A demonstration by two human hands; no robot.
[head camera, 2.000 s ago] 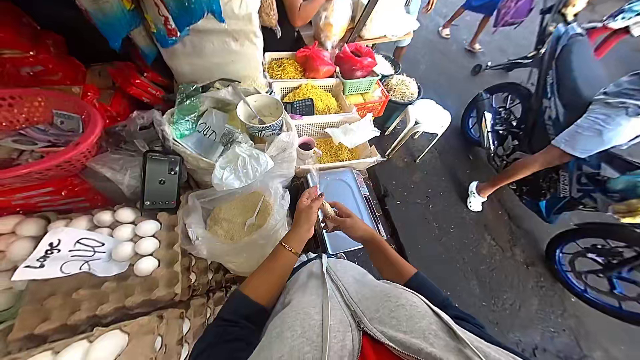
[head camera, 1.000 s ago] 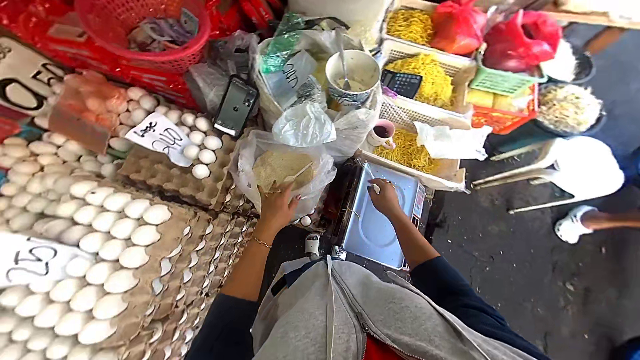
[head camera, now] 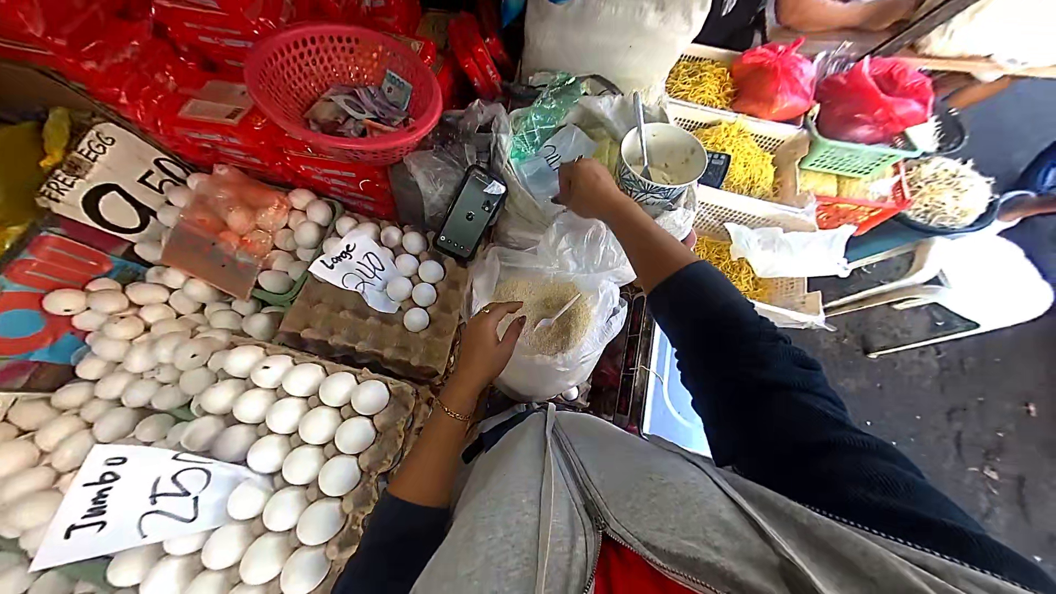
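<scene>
My left hand (head camera: 488,340), with a bracelet at its wrist, is at the left edge of a clear plastic bag (head camera: 540,375) of pale grains (head camera: 561,309); its fingers are apart and hold nothing that shows. A white plastic spoon (head camera: 563,308) lies in the grains. My right hand (head camera: 587,190) is stretched forward, curled, over a plastic bag with a handwritten sign (head camera: 554,161), just left of a patterned tub (head camera: 664,163) with a metal spoon (head camera: 641,132). What its fingertips touch is hidden.
Egg trays (head camera: 371,318) with loose eggs and handwritten price signs fill the left. A phone (head camera: 470,213) lies behind the grain bag, near a pink basket (head camera: 342,49) holding banknotes. To the right are crates of yellow noodles (head camera: 734,157), a blue scale plate (head camera: 672,396) and a white stool (head camera: 990,280).
My hands were together over the blue plate, then apart. My right hand has since moved from the plate to beside the tub. My left hand stays by the grain bag.
</scene>
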